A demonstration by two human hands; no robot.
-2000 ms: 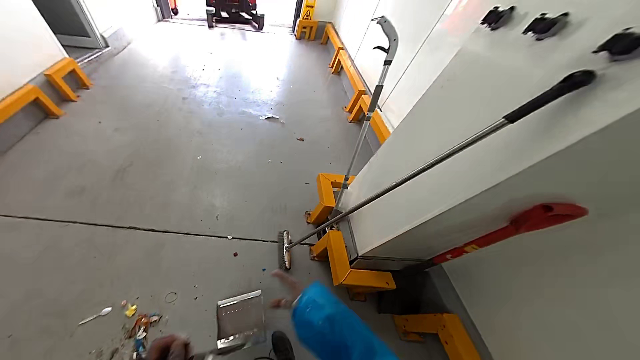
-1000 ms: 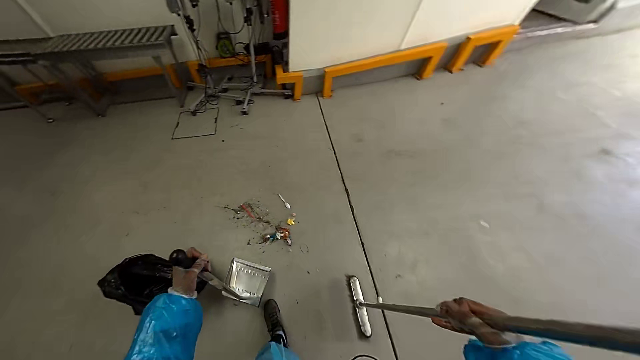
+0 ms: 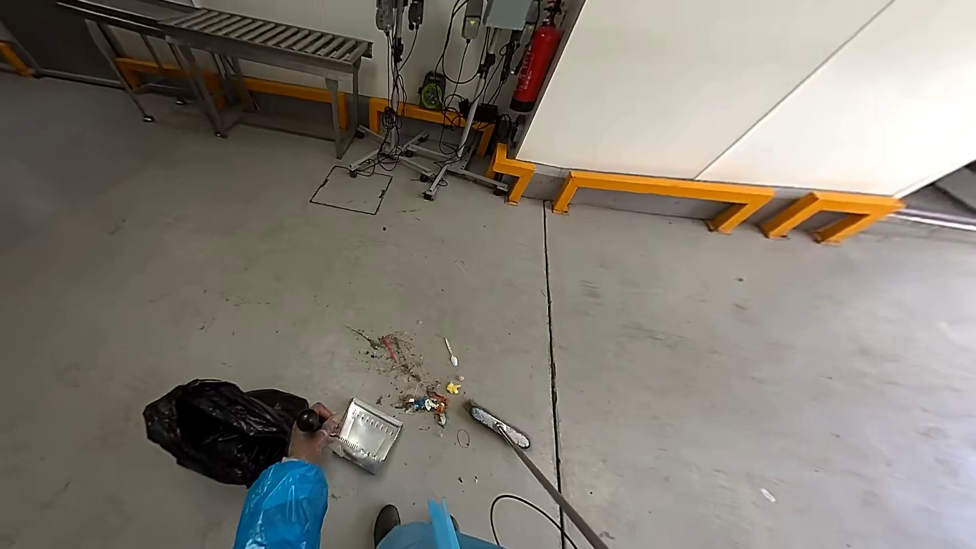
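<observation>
My left hand [image 3: 309, 438], below a blue plastic sleeve, grips the dark-knobbed handle of a metal dustpan [image 3: 368, 435], which sits on the grey floor. Left of that hand lies a black plastic bag [image 3: 221, 431]. A long-handled broom [image 3: 499, 427] has its head on the floor right of the litter, and its pole runs out at the bottom edge; my right hand is out of frame. Between pan and broom lie a pile of coloured scraps [image 3: 428, 404], a yellow scrap [image 3: 454, 388] and scattered dirt [image 3: 396, 354]. A white plastic spoon [image 3: 451, 352] lies just above.
Orange barrier rails [image 3: 663, 185] line the wall. At the upper left stands a roller conveyor [image 3: 267, 38], with wheeled stands and cables [image 3: 461, 145] beside it. A red fire extinguisher [image 3: 537, 65] hangs there. A black cable loop [image 3: 526, 499] lies near my shoes.
The broom, leaning by the wall two seconds ago, was in my right hand one second ago. Its head is now closer to the scraps, and my right hand has left the view.
</observation>
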